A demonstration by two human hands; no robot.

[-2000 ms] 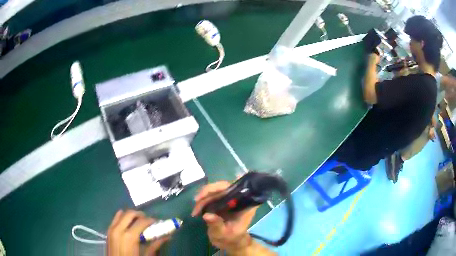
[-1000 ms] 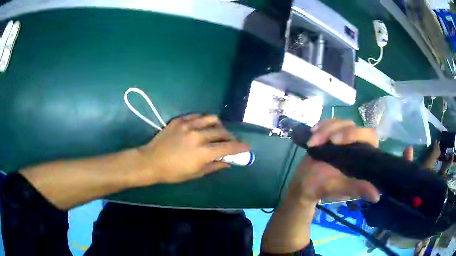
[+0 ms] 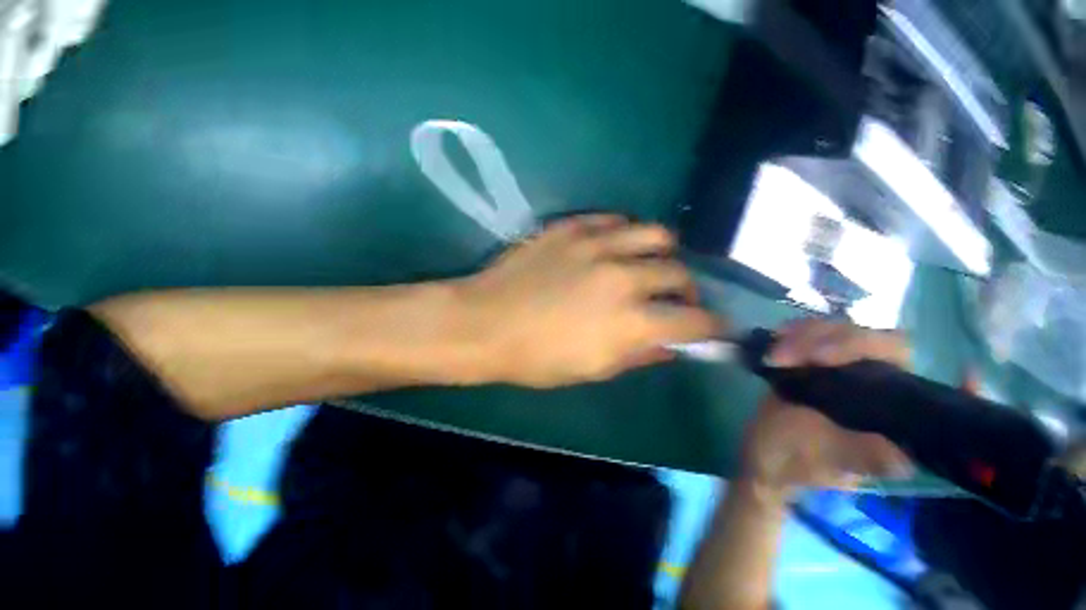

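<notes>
My left hand [image 3: 595, 304] is closed over the white handheld unit [image 3: 705, 350] on the dark-green bench; only a small white part shows past the fingers. Its white cord loop [image 3: 470, 179] lies on the bench behind the hand. My right hand [image 3: 822, 411] grips the black electric screwdriver [image 3: 917, 411], which lies nearly level with its red switch toward the right. The driver's nose is at the unit's exposed end; blur hides the bit and whether it touches.
The screw feeder's white front plate [image 3: 822, 244] stands beyond my right hand, with its box [image 3: 923, 191] behind. A clear plastic bag [image 3: 1042, 322] is at the right. A blurred white heap [image 3: 42, 48] is at the far left. The bench's front edge [image 3: 512, 439] curves before my body.
The screwdriver's nose has moved from the feeder's front plate to the unit in my left hand. The view has shifted, so the feeder appears further right.
</notes>
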